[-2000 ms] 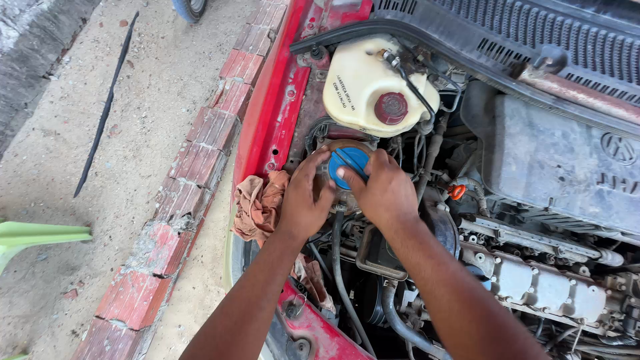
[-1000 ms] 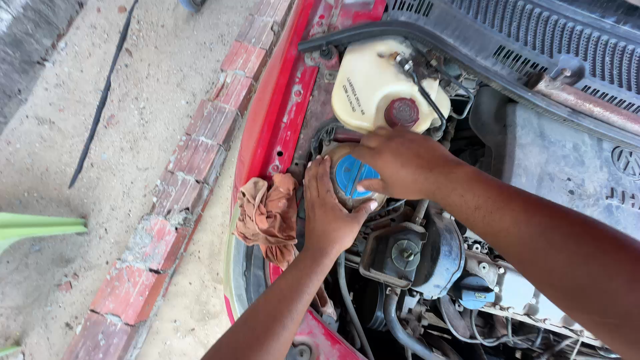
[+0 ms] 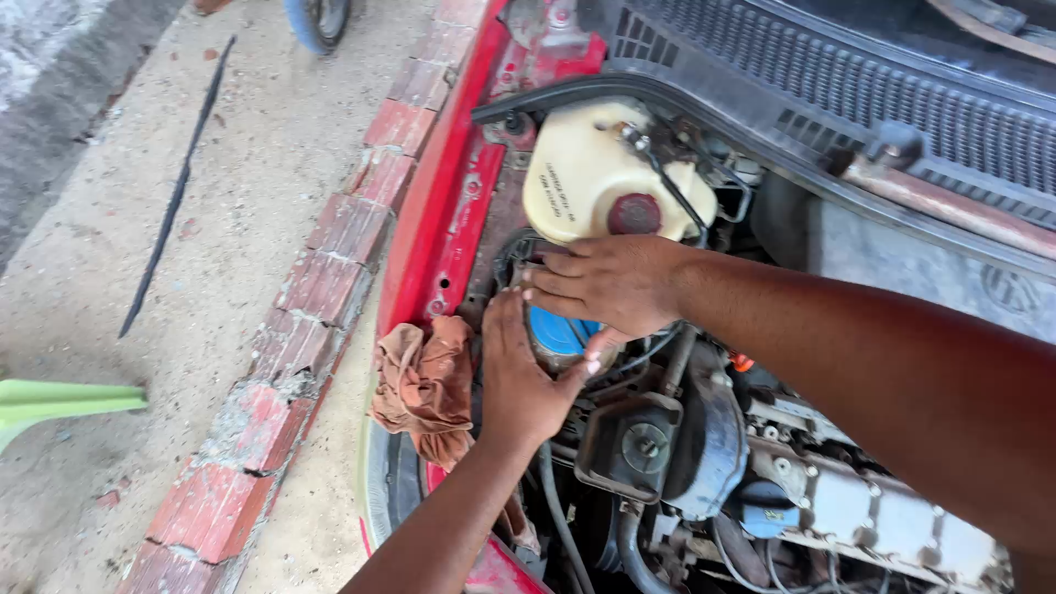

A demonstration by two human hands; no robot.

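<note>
A round blue plastic cap (image 3: 558, 330) tops a dirty reservoir in the car's engine bay. My left hand (image 3: 524, 371) is against the near left side of the reservoir, fingers curved along its rim. Over the cap's upper part lies my right hand (image 3: 615, 285), its thumb at the cap's lower right edge; the hand hides part of the cap. Just beyond is a cream plastic coolant tank (image 3: 577, 165) with a dark red cap (image 3: 634, 215). A crumpled reddish-brown cloth (image 3: 425, 379) rests on the fender edge, left of my left hand.
The engine's metal cover (image 3: 874, 503) and a blue-grey oil filler cap (image 3: 767, 509) are at lower right. A black rubber seal (image 3: 577, 87) curves above the coolant tank. Left of the red fender (image 3: 445, 190) runs a low brick border (image 3: 322, 280). Hoses (image 3: 557, 511) run below the hands.
Two seconds ago both hands had their fingers on the blue cap. My right hand now lies across its top, and my left hand is lower along the reservoir's side.
</note>
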